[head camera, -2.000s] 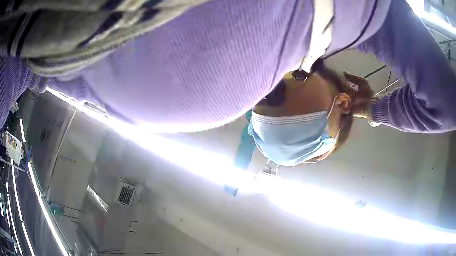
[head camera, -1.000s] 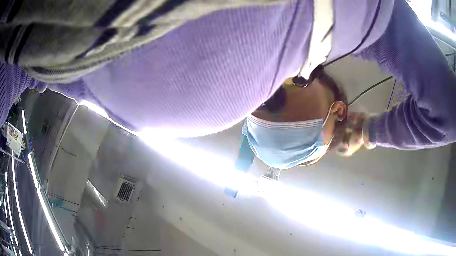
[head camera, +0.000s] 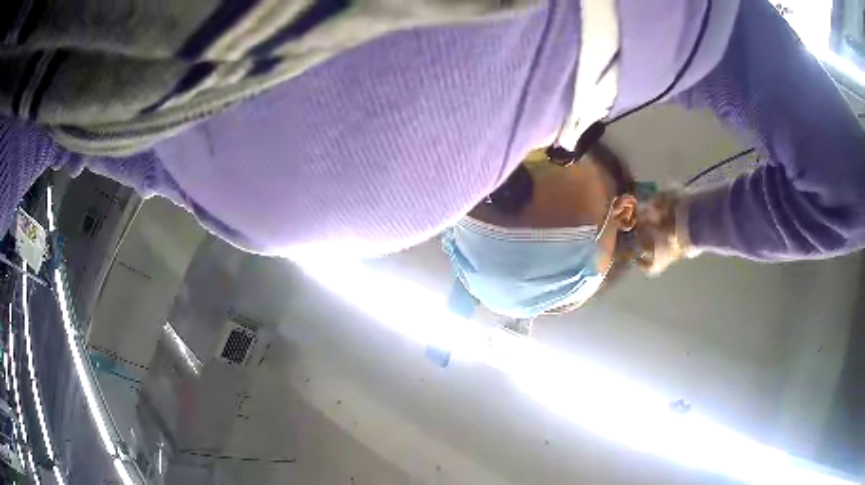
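A person in a ribbed purple top (head camera: 360, 142) and a pale blue face mask (head camera: 526, 270) fills the view, seen from below and upside down. The raised arm's hand, which looks like my right hand (head camera: 662, 235), is blurred behind the ear; its fingers are partly hidden, and I cannot tell whether it holds anything. My left hand is out of the picture. Grey-beige cloth with dark stripes (head camera: 114, 80) lies across the purple top at the upper left. A white strap (head camera: 593, 66) hangs over the chest.
A bright ceiling light strip (head camera: 588, 393) crosses the view diagonally. A ceiling vent (head camera: 237, 343) shows at the lower left. More light strips (head camera: 81, 365) and a small pale panel (head camera: 30, 239) are at the left edge. A thin dark cord (head camera: 664, 92) runs beside the strap.
The raised hand has moved down and left from above the ear to behind it. The masked head has shifted slightly left. The striped cloth reaches slightly lower.
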